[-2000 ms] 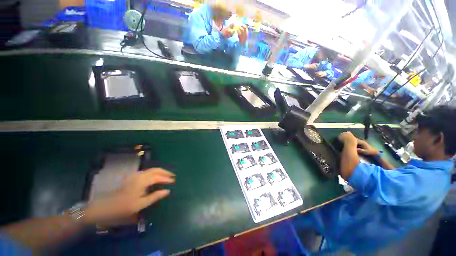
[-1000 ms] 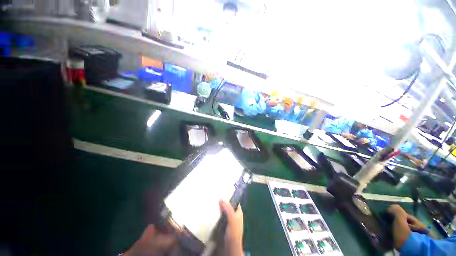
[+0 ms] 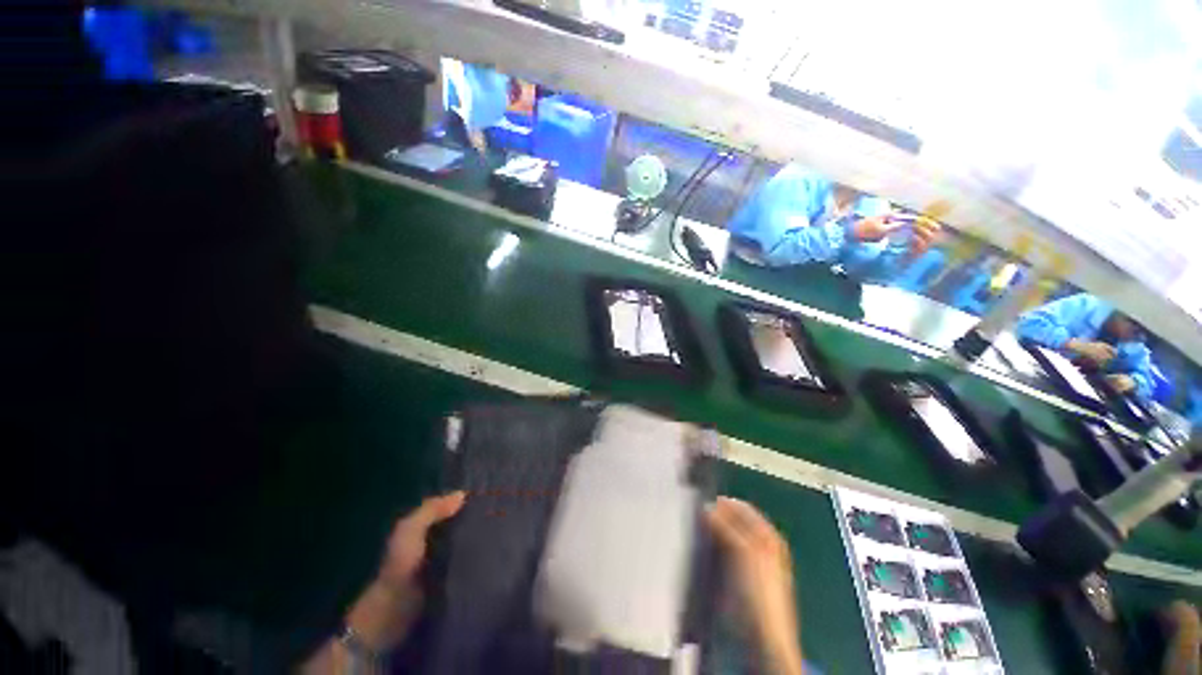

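My left hand [image 3: 402, 567] grips the left edge of a dark foam carrier tray [image 3: 494, 528]. My right hand [image 3: 754, 574] grips its right edge. The tray is held up in front of me, above the green bench, and is blurred. A pale flat panel [image 3: 620, 534] lies over its right part; the left part is a plain dark surface. Whether the panel sits inside a tablet frame cannot be told. The tray's lower end is cut off by the picture's edge.
A white board tray [image 3: 863, 580] with several circuit boards lies at right. Beyond the pale rail [image 3: 435, 359] several tablets in black trays [image 3: 639, 330] lie in a row. A tall black stack [image 3: 145, 330] stands at left. A dark post-mounted device [image 3: 1068, 530] and another person's hand [image 3: 1177, 636] are at right.
Two seconds ago my left hand was over a tablet on the bench; then both hands held a tablet raised and tilted. Now they hold the tray more upright, and the view has turned left.
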